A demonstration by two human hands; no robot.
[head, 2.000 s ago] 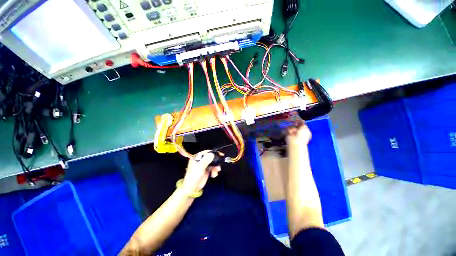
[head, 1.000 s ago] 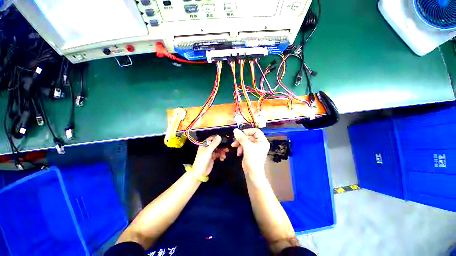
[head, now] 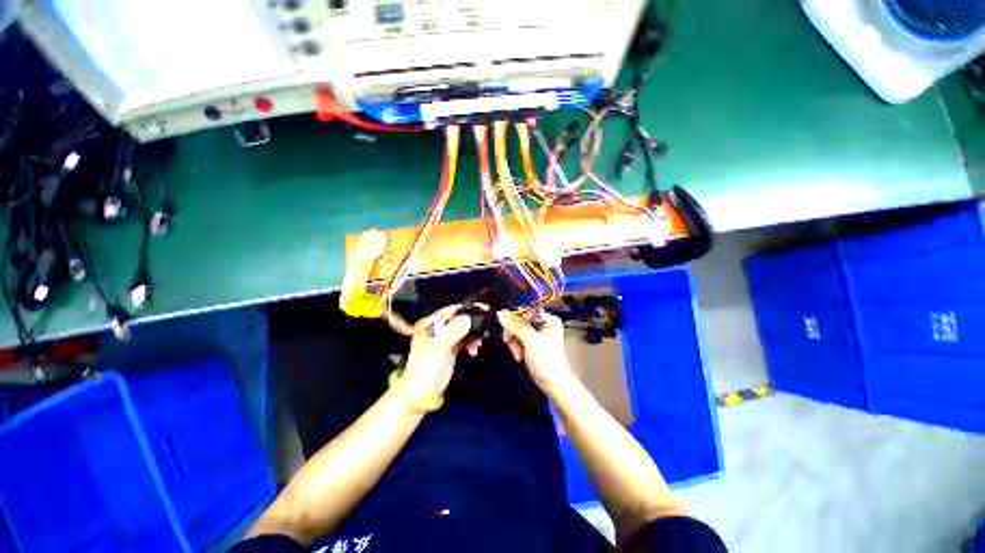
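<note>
My left hand (head: 434,340) and my right hand (head: 535,337) are close together below the bench edge. My left hand is closed on a small black cable assembly (head: 478,322), which is blurred and partly hidden by the fingers. My right hand pinches the end of a test lead beside it; the connector is mostly covered. Red, yellow, orange and white test leads (head: 500,178) hang from the adapter board (head: 486,106) over the orange strip (head: 432,247) to both hands. Whether the plug ends are joined cannot be told.
The cream tester (head: 486,54) stands at the back. A black cable pile (head: 65,205) lies at left, its plugs hanging over the edge. A blue bin (head: 675,378) with black cables is below right. More blue bins (head: 864,324) and a white fan (head: 864,43) are at right.
My right hand came from the blue bin to the leads beside my left hand, then both hands moved slightly lower. The view shifted.
</note>
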